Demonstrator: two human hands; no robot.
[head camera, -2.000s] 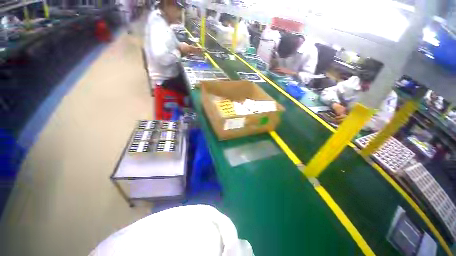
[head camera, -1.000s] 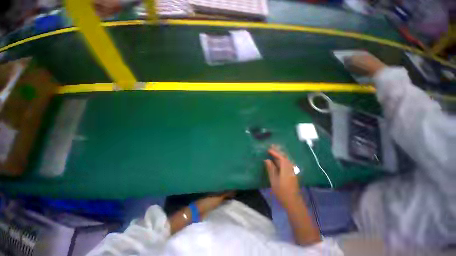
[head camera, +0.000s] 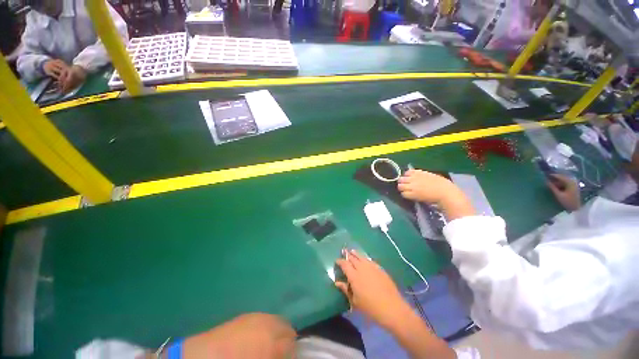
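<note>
A clear film strip (head camera: 331, 250) lies on the green bench in front of me, with small black pads (head camera: 319, 228) at its far end. My right hand (head camera: 367, 284) is over the near end of the film, fingertips down at its edge. A thin thing shows at the fingertips, too small to name. Whether the fingers grip it or the film is unclear. My left hand (head camera: 242, 339), with a blue band at the wrist, is blurred at the bench's near edge; its fingers cannot be made out.
A white adapter (head camera: 378, 214) with a cord and a tape roll (head camera: 385, 170) lie right of the film. A neighbour's arm (head camera: 483, 245) reaches over a unit at right. A translucent strip (head camera: 24, 291) lies far left. Yellow posts (head camera: 70, 140) and units (head camera: 235, 117) are on the conveyor.
The view has shifted and tilted up. My left hand has come up from my lap to the bench edge. The neighbour's hand has moved from the conveyor to the bench unit.
</note>
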